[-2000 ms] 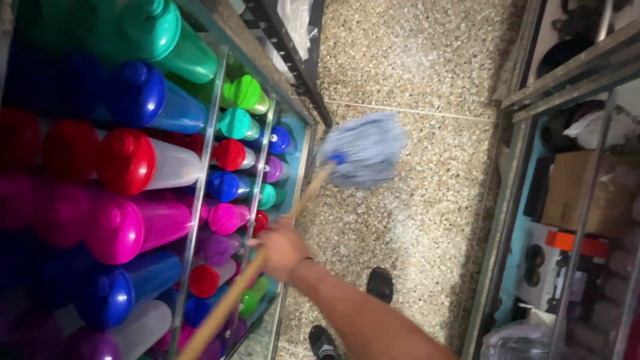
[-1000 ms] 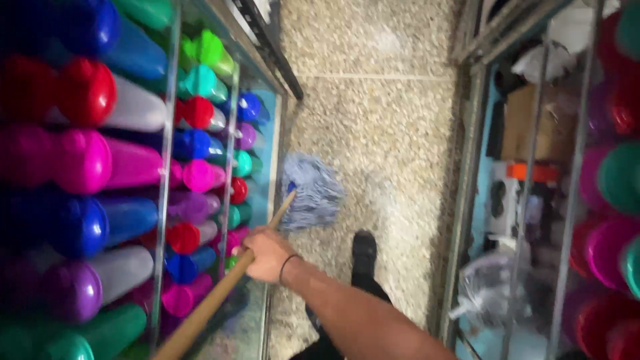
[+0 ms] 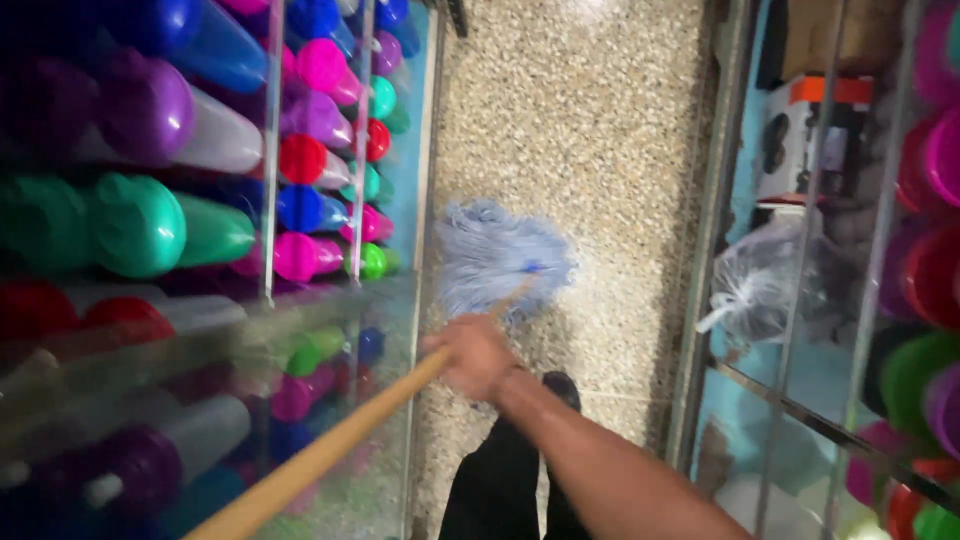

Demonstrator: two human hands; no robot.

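My right hand (image 3: 474, 358), with a thin dark band at the wrist, grips the wooden handle (image 3: 337, 431) of a string mop near its lower part. The handle slants from the bottom left up to the mop head. Blue-grey strands of the mop head (image 3: 491, 251) lie spread on the speckled floor (image 3: 570, 127), close to the base of the left display case. A bright blue piece shows where handle and strands meet. My left hand is not in view; the handle's upper end runs out of the frame.
Glass shelves on the left hold rows of coloured shaker bottles (image 3: 139, 225). Along the right stands another glass case (image 3: 701, 300) with a white and orange box (image 3: 810, 142), a clear plastic bag (image 3: 761, 277) and coloured containers. My legs (image 3: 491, 480) and dark shoe (image 3: 562, 390) are in the narrow aisle.
The view has moved along the aisle. My right hand still grips the handle, and the strands, bunched a second ago, now fan out to the left of the blue piece.
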